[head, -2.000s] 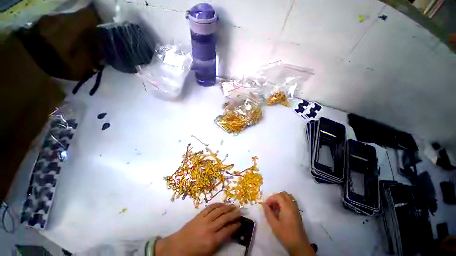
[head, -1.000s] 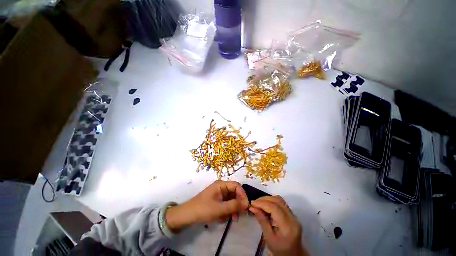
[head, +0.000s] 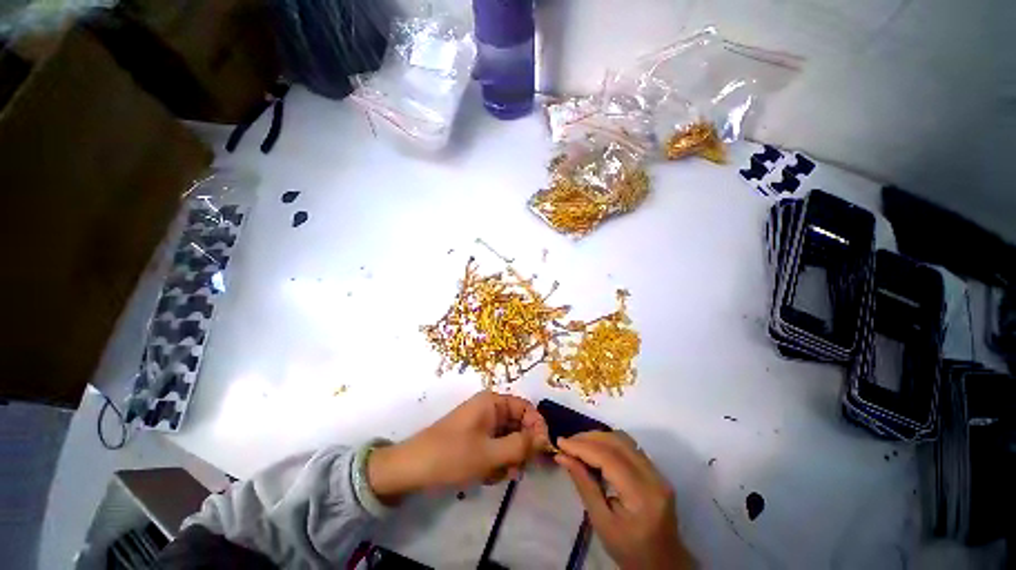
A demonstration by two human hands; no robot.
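Observation:
A black phone frame [head: 498, 528] lies on the tabletop at the bottom centre, its solid dark end pointing away from me and partly hidden by my hands. My left hand [head: 466, 448] and my right hand [head: 624, 490] meet over that end. Their fingertips pinch a tiny yellow-gold part [head: 549, 448] between them; its shape is too small to tell. A tangled heap of yellow-gold flex parts [head: 490, 323] lies beyond the hands, with a flatter heap of separated small parts [head: 602, 356] at its right.
Frame stacks [head: 824, 278] stand at the right. Zip bags of gold parts [head: 590, 195], a purple bottle [head: 507, 61] and a clear plastic bag [head: 423, 84] are near the wall. A carton [head: 89, 223], a checkered strip [head: 184, 317] and black-handled cutters [head: 270, 126] are at the left.
My left hand has left the frame's dark end and my right hand has come from the small-parts heap. Both now meet over the frame. The view has also shifted.

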